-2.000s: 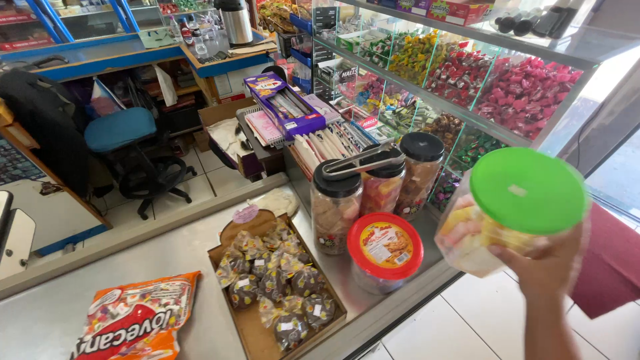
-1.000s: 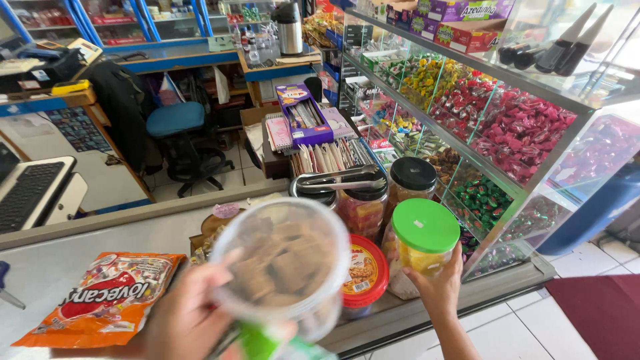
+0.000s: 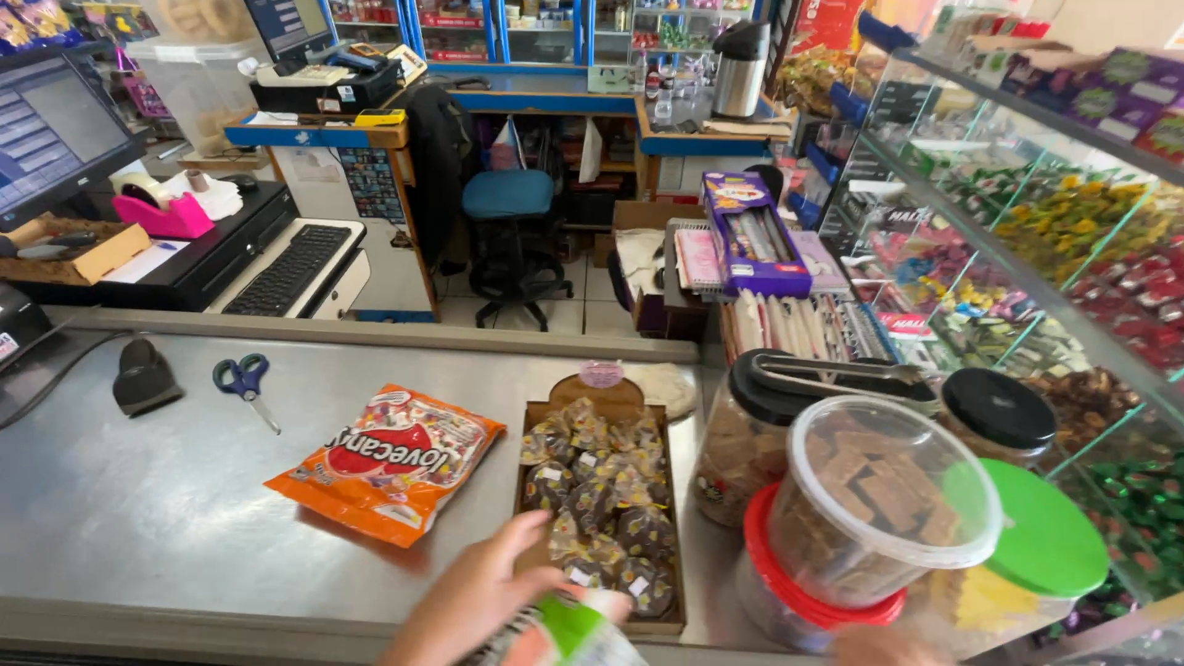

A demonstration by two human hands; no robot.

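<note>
At the lower middle, my left hand [image 3: 499, 592] holds a white and green plastic packet [image 3: 564, 634], partly cut off by the frame's bottom edge. Only a blurred part of my right hand [image 3: 883, 645] shows at the bottom edge, below the tubs; its grip is unclear. A clear-lidded tub of brown sweets [image 3: 879, 499] rests on the red-lidded tub [image 3: 768, 583]. To their right stands the green-lidded tub [image 3: 1045, 536]. Just beyond my left hand lies a cardboard box of wrapped sweets [image 3: 675, 555], with an orange candy bag [image 3: 398, 462] left of it.
Blue-handled scissors [image 3: 242, 377] and a black handheld scanner [image 3: 146, 377] lie on the metal counter [image 3: 185, 536]. Metal tongs [image 3: 837, 370] rest on the black-lidded jars [image 3: 997, 412]. A glass candy display [image 3: 1017, 268] borders the right side. A keyboard [image 3: 296, 268] sits beyond the counter's ledge.
The green-lidded tub, earlier in my right hand, now stands beside the other tubs. The clear-lidded tub has gone from my left hand onto the red lid. The view has swung left.
</note>
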